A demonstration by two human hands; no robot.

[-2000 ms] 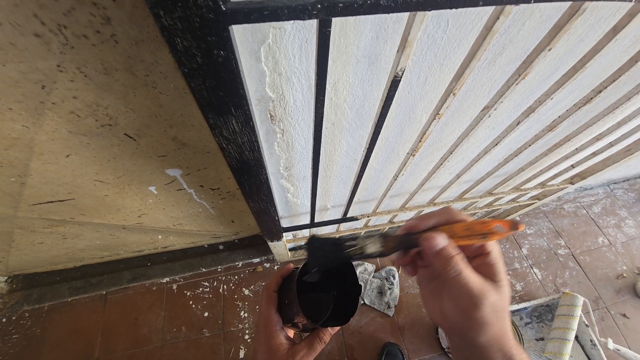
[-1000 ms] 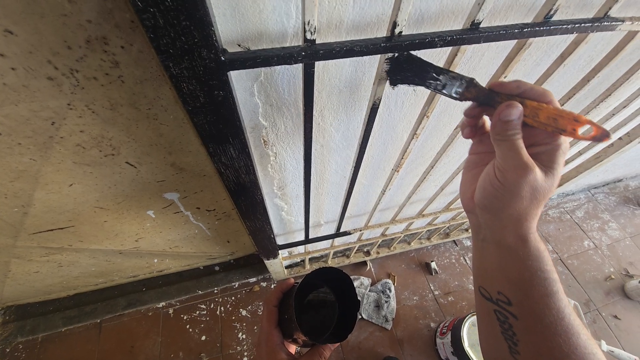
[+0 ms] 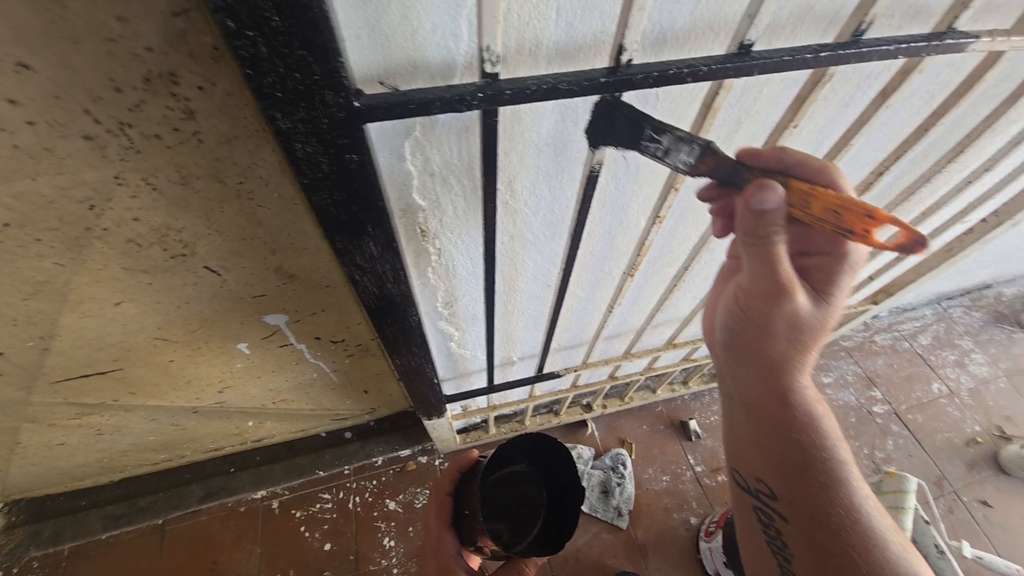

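My right hand [image 3: 788, 264] grips a paintbrush [image 3: 832, 210] by its orange handle. Its black, paint-loaded bristles touch the upper part of a thin vertical bar [image 3: 578, 240] of a metal grille, just below the black horizontal rail [image 3: 672, 74]. Low in the view, my left hand [image 3: 448, 512] holds a round container [image 3: 520, 496], dark inside and out, with its mouth facing up. The wide left post [image 3: 320, 160], the first thin bar [image 3: 490, 240] and most of the second are black, while bars farther right are cream with rusty marks.
A white wall [image 3: 448, 184] stands behind the grille and a stained tan surface [image 3: 160, 240] lies left. On the paint-spattered tile floor [image 3: 320, 512] are a blotched cloth [image 3: 610, 488], a paint can [image 3: 712, 544] partly behind my forearm, and a paint roller [image 3: 900, 496] at the right.
My right hand has carried the brush from the container's mouth up to the grille, and its bristles have since moved a little down onto the second bar. My left hand still holds the container.
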